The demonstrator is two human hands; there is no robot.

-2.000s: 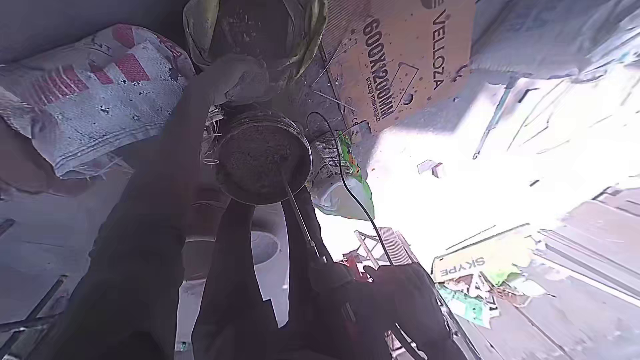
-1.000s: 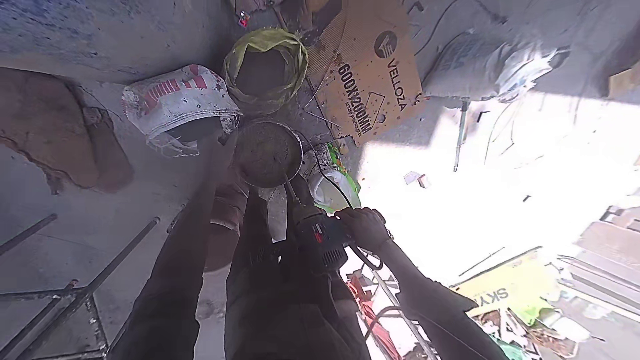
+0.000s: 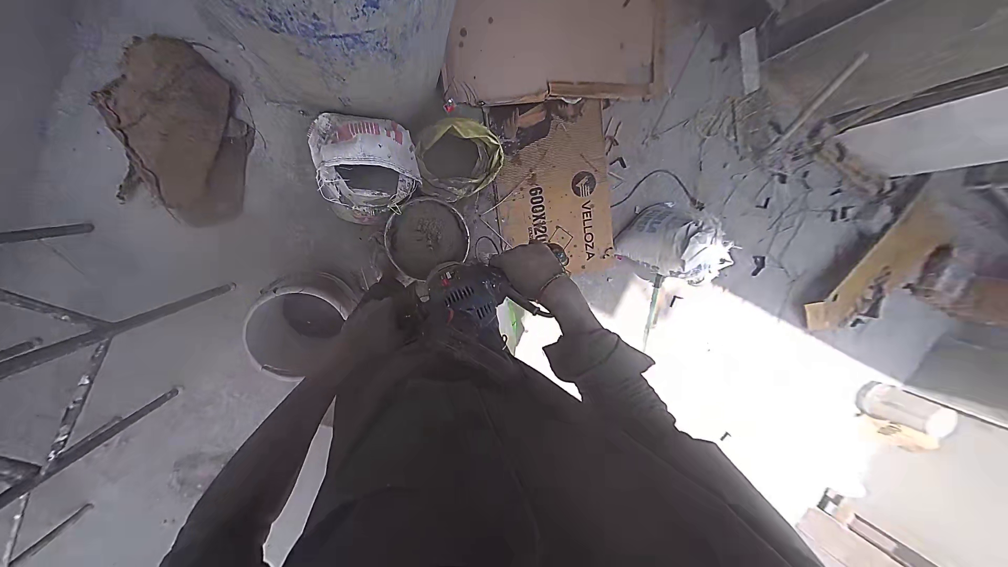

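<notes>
A corded power drill (image 3: 466, 303), dark with vent slots, is in front of my body at the near rim of a round bucket of grey mortar (image 3: 427, 236). My right hand (image 3: 531, 269) is closed around its rear handle on the right. My left hand (image 3: 386, 315), in deep shadow, is closed at the tool's left side; what its fingers hold there is partly hidden. The drill's shaft cannot be made out. Just beyond the bucket stand an open white woven sack (image 3: 366, 146) and a yellow-green bag of grey material (image 3: 459, 157), side by side.
An empty-looking pale bucket (image 3: 295, 327) lies left of my left hand. Metal bars (image 3: 118, 327) jut in from the left. Flattened cardboard (image 3: 555, 189) lies beyond the drill, with a tied sack (image 3: 669, 240) to its right. Brown sacking (image 3: 185, 130) is at the far left.
My left hand has come from beside the mortar bucket back to the drill's left side. The drill, in my right hand throughout, is now more upright. The view has shifted widely.
</notes>
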